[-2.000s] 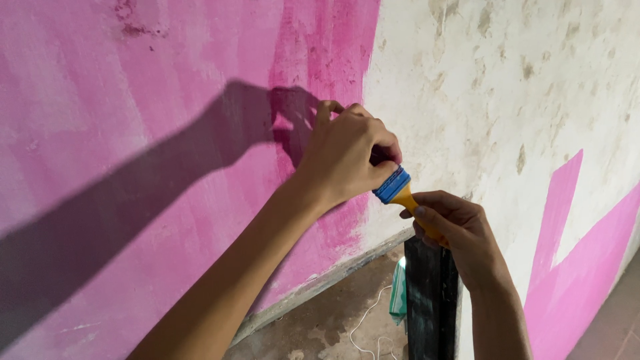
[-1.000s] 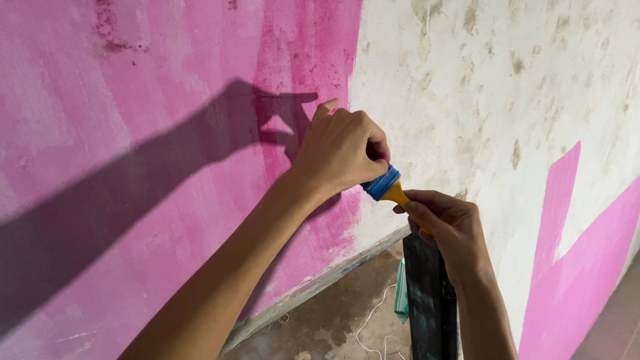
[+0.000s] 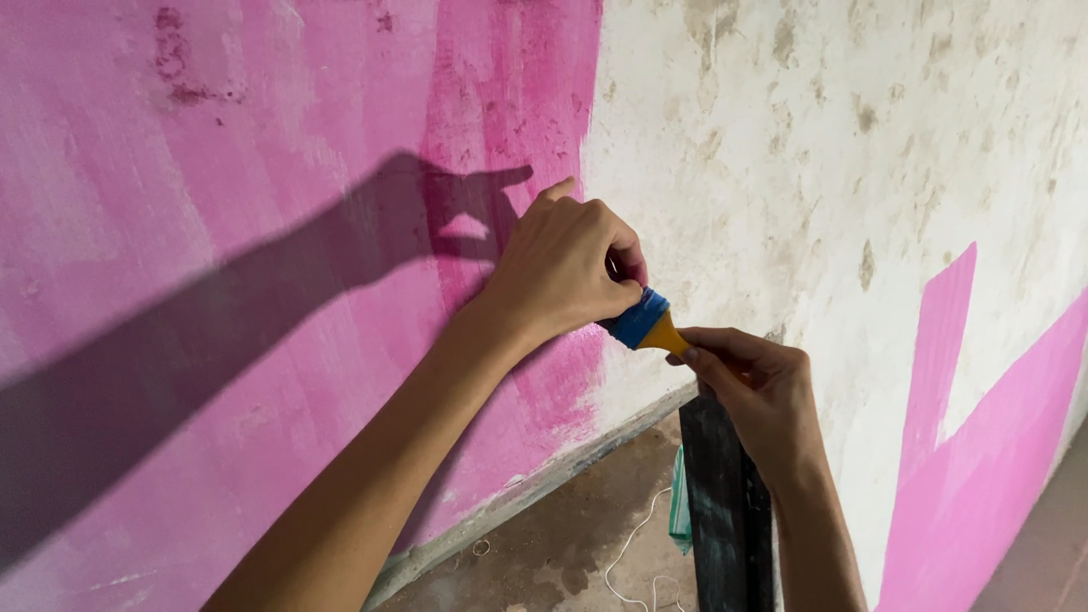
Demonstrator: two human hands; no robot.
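Note:
A small paintbrush [image 3: 643, 320] with a yellow handle and a blue band is held in front of the wall. My right hand [image 3: 756, 374] grips its handle between thumb and fingers. The bent thumb and fingers of my left hand [image 3: 569, 263] meet at the brush's head, hiding most of the bristles; its little finger points up. Whether they pinch a bristle or something small cannot be seen. Behind both hands the wall changes from pink paint [image 3: 280, 161] to a stained white surface [image 3: 816, 170].
Below my right hand stands a dark, upright board or post [image 3: 718, 501]. A green object [image 3: 680, 501] and a thin white cord [image 3: 625, 557] lie beside it on the stained floor [image 3: 527, 569]. More pink paint [image 3: 986, 476] covers the lower right wall. My arm's shadow falls on the left.
Both hands stay together at the brush. The little finger of my left hand, curled in earlier, now sticks out, and its shadow on the wall has changed shape.

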